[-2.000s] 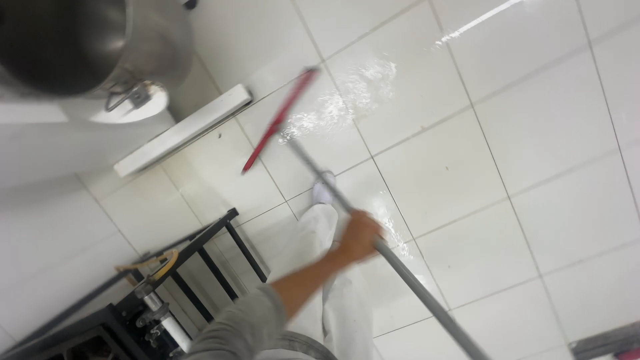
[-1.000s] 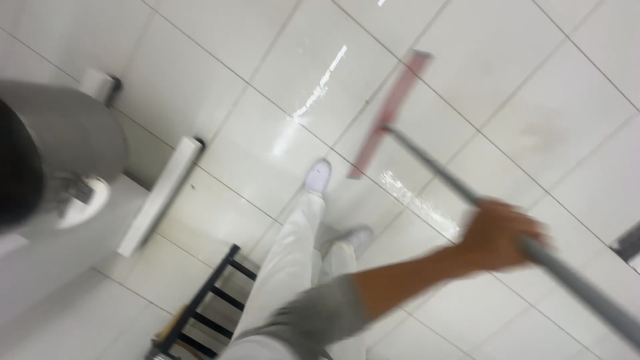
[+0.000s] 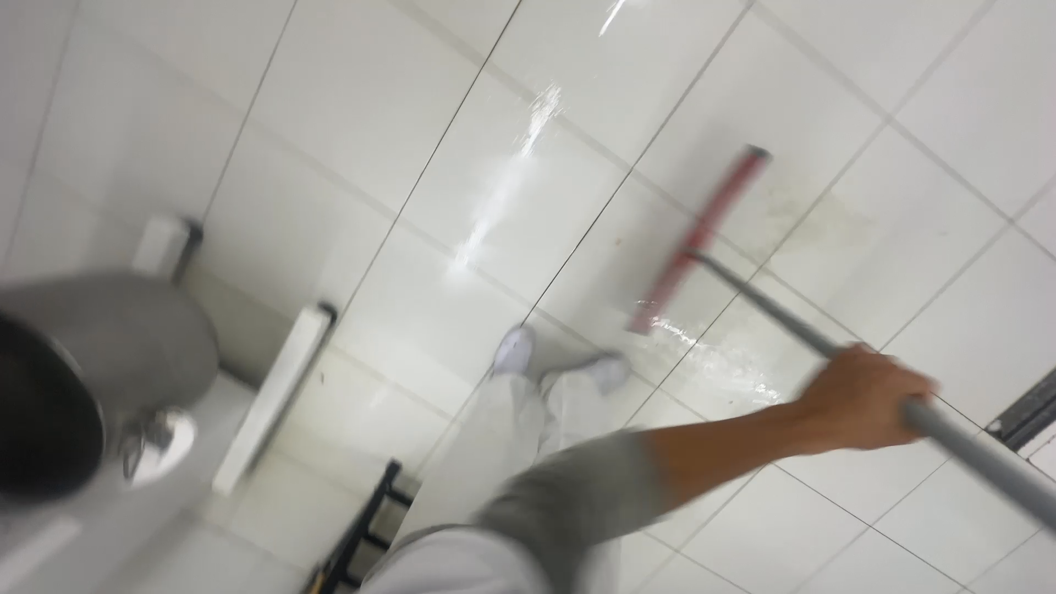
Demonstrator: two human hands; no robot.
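My left hand [image 3: 874, 398] is closed around the grey pole [image 3: 969, 445] of a floor squeegee, with the arm reaching across to the right over my legs. The squeegee's long red head [image 3: 701, 239] is beyond my feet, slanted across the white floor tiles and blurred; whether its whole edge touches the floor cannot be told. A wet, shining patch [image 3: 734, 371] lies near the lower end of the head. Faint yellowish stains [image 3: 813, 219] show to its right. The pole runs out of view at the right edge, and my right hand is not in view.
A large stainless steel vessel [image 3: 157, 330] with a dark opening stands at the left. Beside it are a white bar [image 3: 268, 404] and a shorter white piece [image 3: 161, 243]. A black metal rack [image 3: 363, 528] is near my legs. A dark floor channel [image 3: 1027, 412] lies at the right.
The squeegee head has moved rightward over the floor, away from the white bar near the vessel. My left hand has gone right with the pole, still gripping it. The view has shifted too.
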